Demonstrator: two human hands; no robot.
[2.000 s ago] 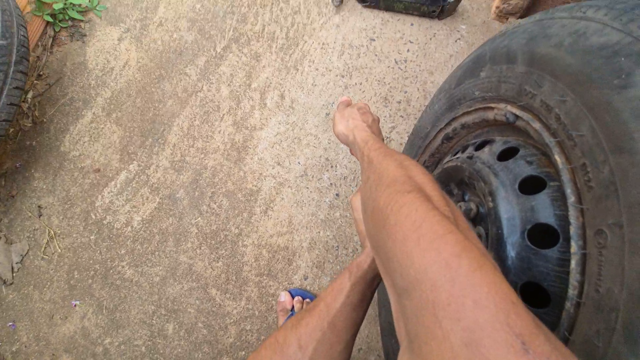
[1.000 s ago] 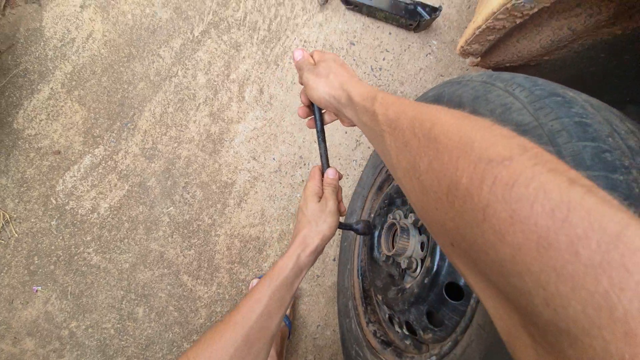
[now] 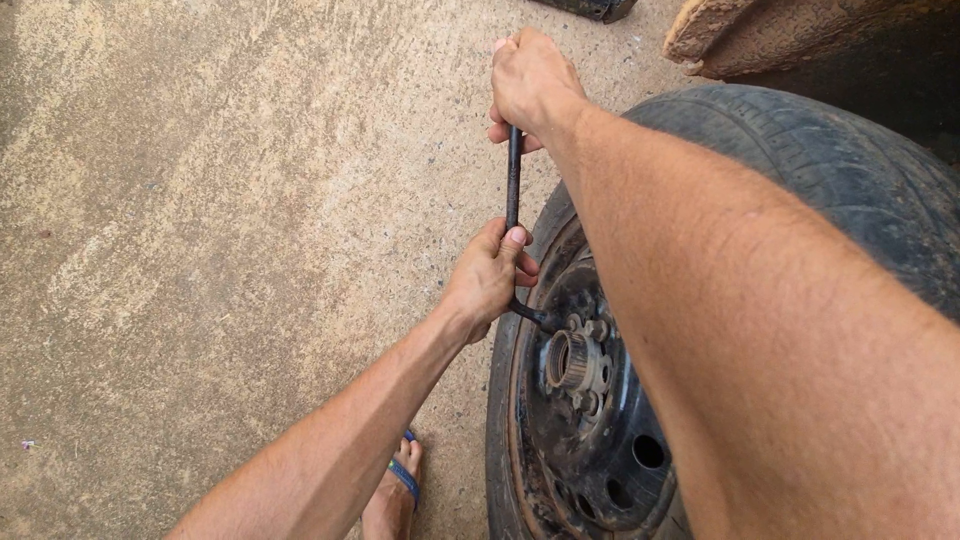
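My left hand (image 3: 491, 274) is closed around the lower part of a black L-shaped lug wrench (image 3: 514, 180), near its bend. Higher up, my right hand (image 3: 534, 84) grips the far end of the handle. The wrench's socket end reaches the hub area of a black steel wheel (image 3: 648, 451), beside a lug bolt (image 3: 596, 330); whether it sits on a bolt cannot be seen clearly. A ribbed round hub centre (image 3: 568, 360) stands out just below the socket. The tire (image 3: 780, 135) surrounds the wheel, partly hidden behind my right forearm.
Dirt-stained edge of bodywork (image 3: 720, 34) overhangs the tire at the upper right. A black object (image 3: 589, 6) lies on the concrete at the top edge. A foot in a blue flip-flop (image 3: 403, 476) stands left of the wheel. Rough concrete ground (image 3: 225, 225) spreads to the left.
Two seconds ago no wrench was visible; one second ago both hands held it, its socket end left of the hub. Now that end is at the upper side of the hub. The view has shifted.
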